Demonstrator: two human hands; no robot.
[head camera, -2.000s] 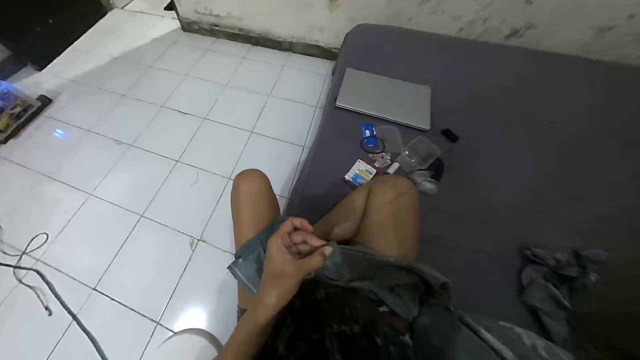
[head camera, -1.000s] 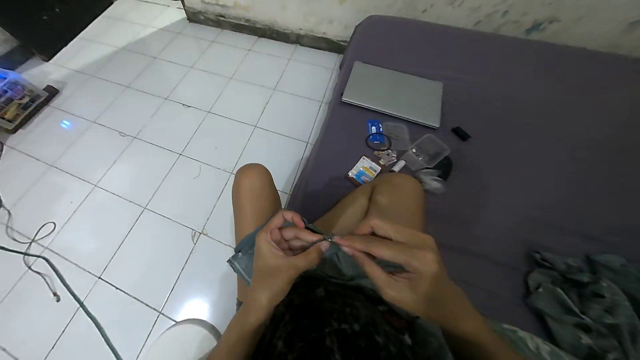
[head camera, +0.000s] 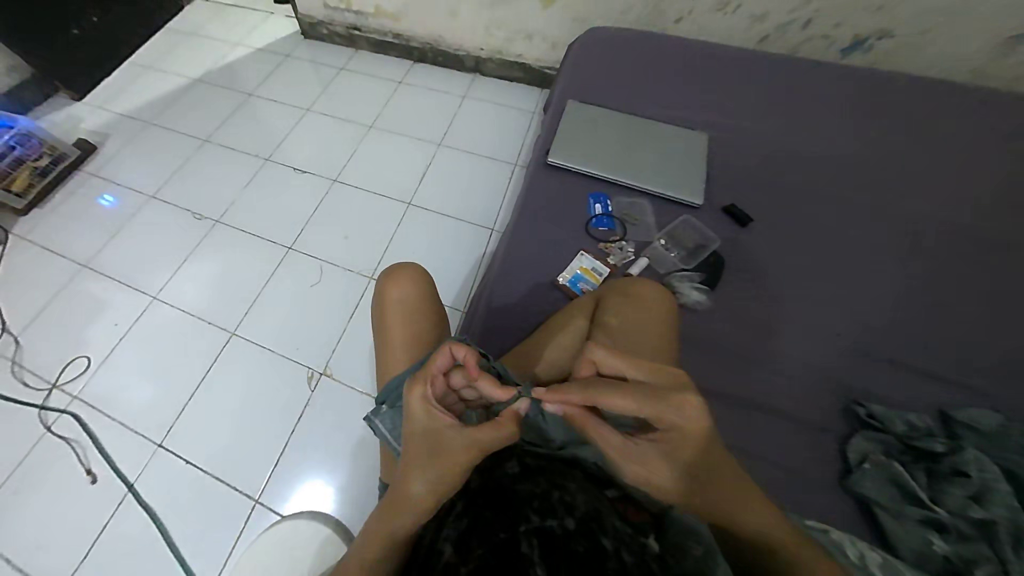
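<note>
Both my hands meet over my lap, fingertips close together. My left hand (head camera: 460, 416) pinches a fold of grey-green cloth (head camera: 552, 432) between thumb and forefinger. My right hand (head camera: 640, 416) pinches the same fold just to the right of it. Whether a needle or another small item is between the fingertips cannot be told. The cloth lies over my lap, its lighter edge showing beside my left hand. Dark hair covers part of the view below the hands.
On the purple bedsheet (head camera: 800, 304) are a closed silver laptop (head camera: 632, 152), a clear plastic box (head camera: 684, 242), a blue packet (head camera: 600, 211), a black hair tie (head camera: 606, 227), a small black object (head camera: 737, 214) and crumpled camouflage cloth (head camera: 936, 480). Cables (head camera: 104, 464) cross the tiled floor at left.
Two seconds ago only my left hand showed clearly, over the cloth. My right hand has since come in from the right and pinches the cloth beside it.
</note>
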